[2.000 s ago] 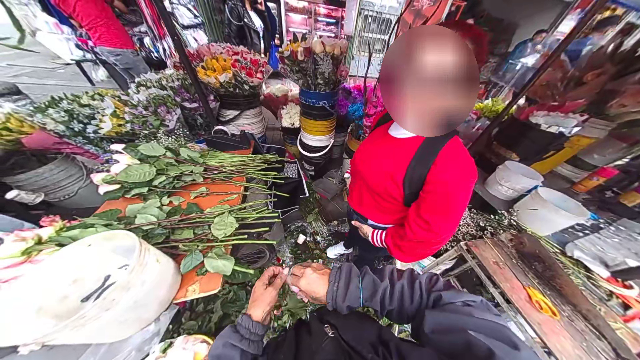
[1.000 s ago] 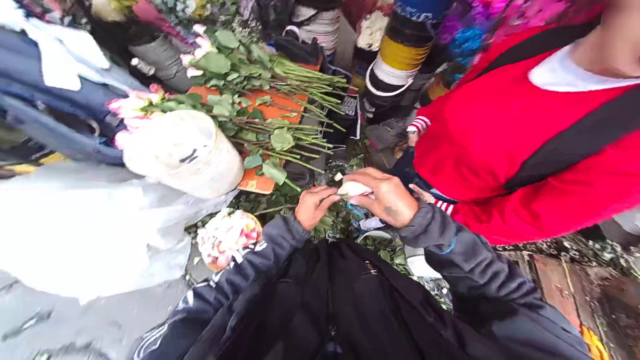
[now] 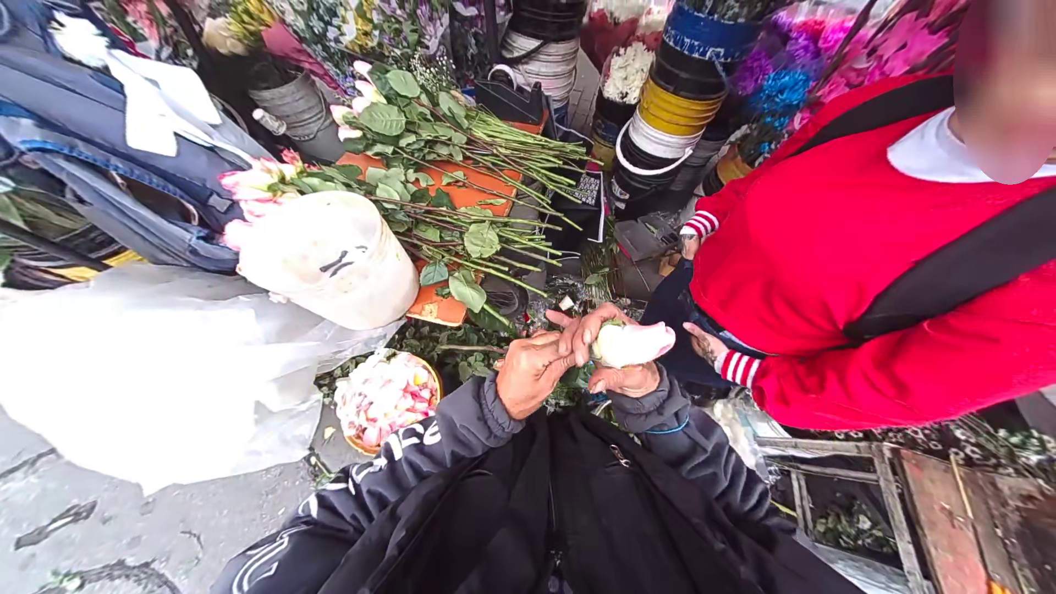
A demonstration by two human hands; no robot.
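A pale pink-white rose bloom (image 3: pixel 634 343) lies sideways in my right hand (image 3: pixel 615 355), its tip pointing right. My left hand (image 3: pixel 533 370) meets the right just left of the bloom, fingers closed near its base; what exactly they pinch is hidden. Long-stemmed roses (image 3: pixel 483 239) lie beyond my hands on an orange board (image 3: pixel 470 194), stems toward the right, blooms toward the left. Left of my left sleeve, a round container of pink and white petals (image 3: pixel 386 400) stands low down.
A white plastic bucket (image 3: pixel 330 262) tilts beside the roses, with clear plastic sheeting (image 3: pixel 157 363) at left. Stacked buckets (image 3: pixel 672 107) stand behind. A person in a red sweater (image 3: pixel 858 272) is close on the right. A wooden crate (image 3: pixel 891 495) lies at lower right.
The view has tilted down since the earliest frame. The bloom has turned in my right hand and now points right, and my left hand has come up against the right.
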